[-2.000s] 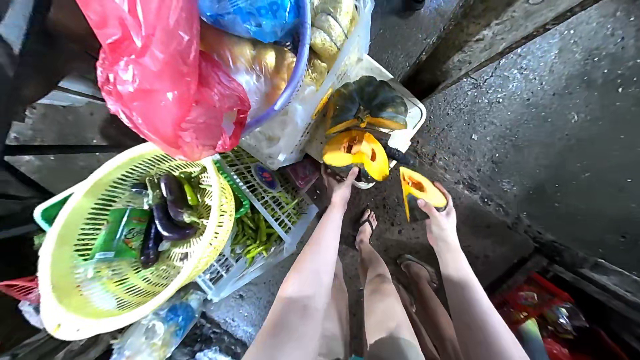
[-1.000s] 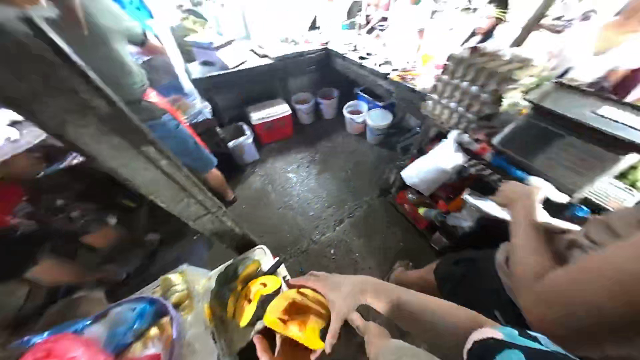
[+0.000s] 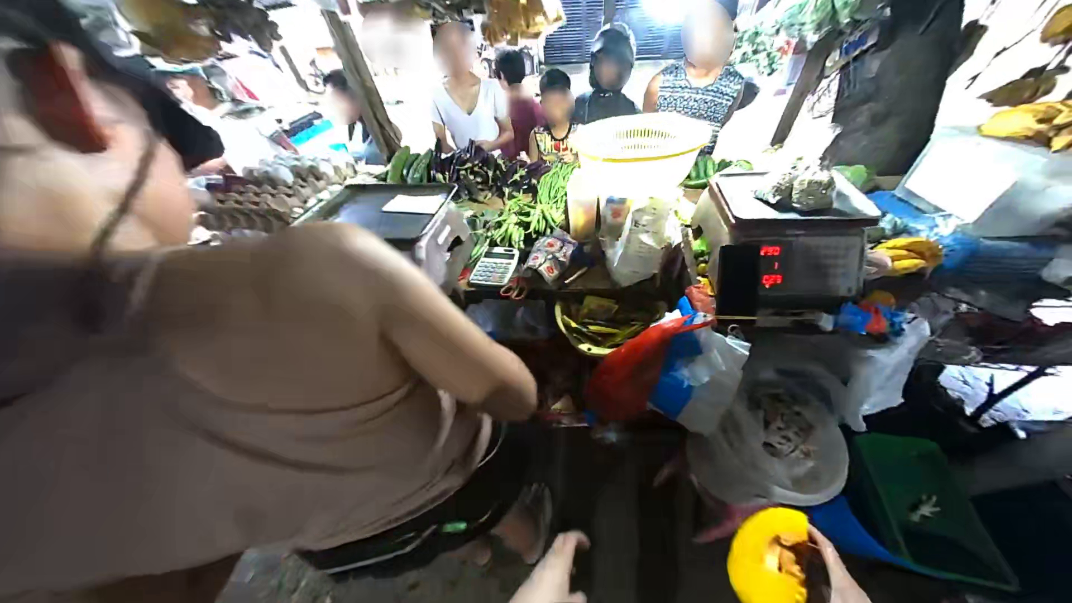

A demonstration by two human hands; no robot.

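Observation:
At the lower right, my right hand (image 3: pixel 833 569) holds a piece of cut squash (image 3: pixel 764 548), its yellow flesh and hollow seed cavity facing up and to the left. My left hand (image 3: pixel 554 574) is at the bottom middle with fingers apart and nothing in it, left of the squash. Above the squash stands a grey basin (image 3: pixel 775 444) with dark contents, and a green plastic crate (image 3: pixel 930 502) lies to its right. A digital scale (image 3: pixel 796 251) with lit red digits holds wrapped bundles (image 3: pixel 796 186) on its tray.
A person in a brown top (image 3: pixel 251 377) fills the left side, close by. Ahead is a stall counter with a second scale (image 3: pixel 385 213), a calculator (image 3: pixel 494 268), green beans (image 3: pixel 519 219), eggplants and a yellow basket (image 3: pixel 643 138). Plastic bags (image 3: pixel 641 368) hang below. Several people stand beyond.
The view has swung from the floor area to the stall counter. One second ago both hands were at the cut squash; now only my right hand holds a piece, and my left is away from it.

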